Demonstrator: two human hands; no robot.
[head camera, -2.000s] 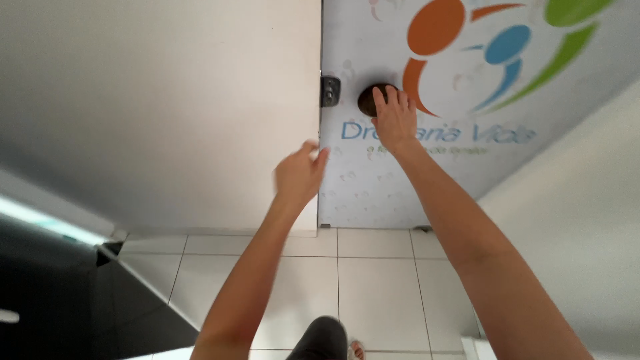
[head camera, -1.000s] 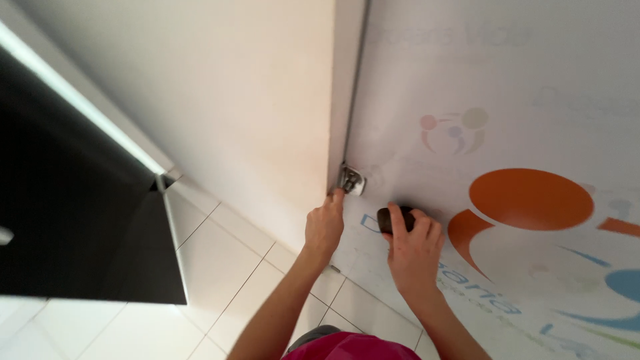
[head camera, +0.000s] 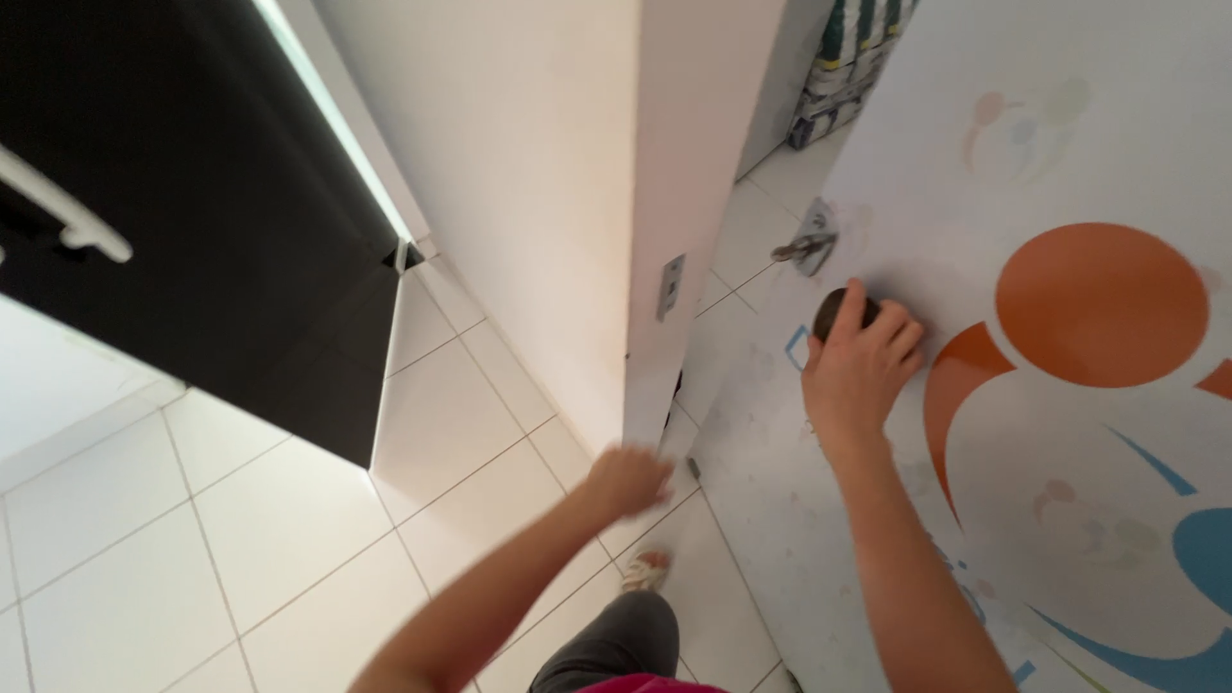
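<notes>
My right hand (head camera: 861, 371) grips a dark round door knob (head camera: 834, 316) on a glass door (head camera: 1088, 452) covered with white film that bears orange and blue shapes. Just above the knob, at the door's edge, sits a metal lock (head camera: 813, 241) with a key or small lever sticking out. My left hand (head camera: 630, 481) is blurred, below the end of the white wall, and touches nothing that I can make out. A metal strike plate (head camera: 672, 287) is set in the wall's end face. A gap separates the door from the wall.
A dark panel door (head camera: 221, 192) with a white handle (head camera: 72, 212) stands at the left. White floor tiles (head camera: 472, 452) run below. Through the gap, stacked patterned packages (head camera: 837, 82) rest on the floor beyond. My sandalled foot (head camera: 647, 568) is near the door's lower edge.
The film-covered door has come away from the wall's end, opening a gap. My left hand has left the lock and dropped lower. My right hand stays at the knob.
</notes>
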